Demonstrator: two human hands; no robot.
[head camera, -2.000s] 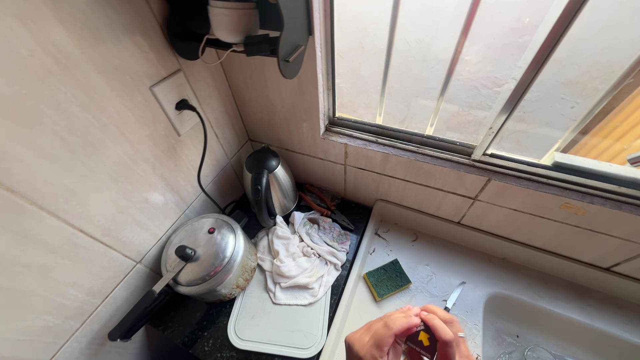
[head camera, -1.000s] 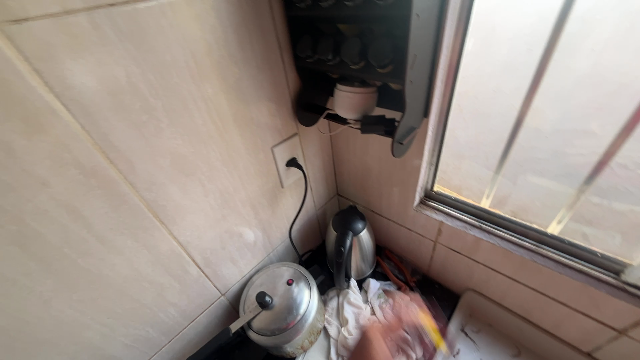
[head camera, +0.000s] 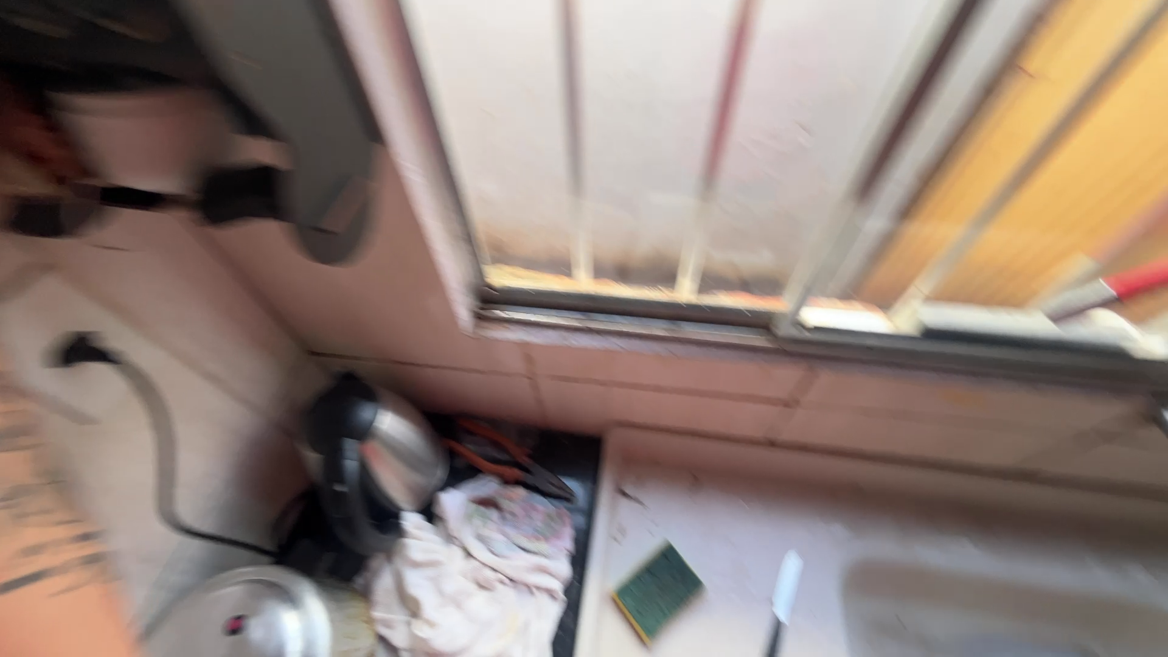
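Observation:
Along the lower left edge is a blurred orange-brown shape (head camera: 55, 557) with dark marks, perhaps my left forearm. A similar blur at the upper left, beside a white object (head camera: 141, 137) under the dark rack (head camera: 310, 119), may be my left hand; its fingers and anything held cannot be made out. My right hand is out of view. A green and yellow sponge (head camera: 659, 591) and a knife (head camera: 785, 593) lie on the pale sink top (head camera: 730, 538). A crumpled white cloth (head camera: 484, 584) is beside the steel electric kettle (head camera: 397, 456).
A metal pressure cooker (head camera: 265, 616) stands at the lower left. Orange-handled pliers (head camera: 511, 461) lie behind the cloth. A black cord (head camera: 164, 456) runs from the wall plug (head camera: 82, 351) down past the kettle. The window frame (head camera: 639, 324) borders the tiled wall; the sink basin (head camera: 995, 602) is at the lower right.
Two seconds ago both hands were together near the sponge, around a dark object with a yellow arrow; they have left that spot. The view has swung right and closer since one second ago.

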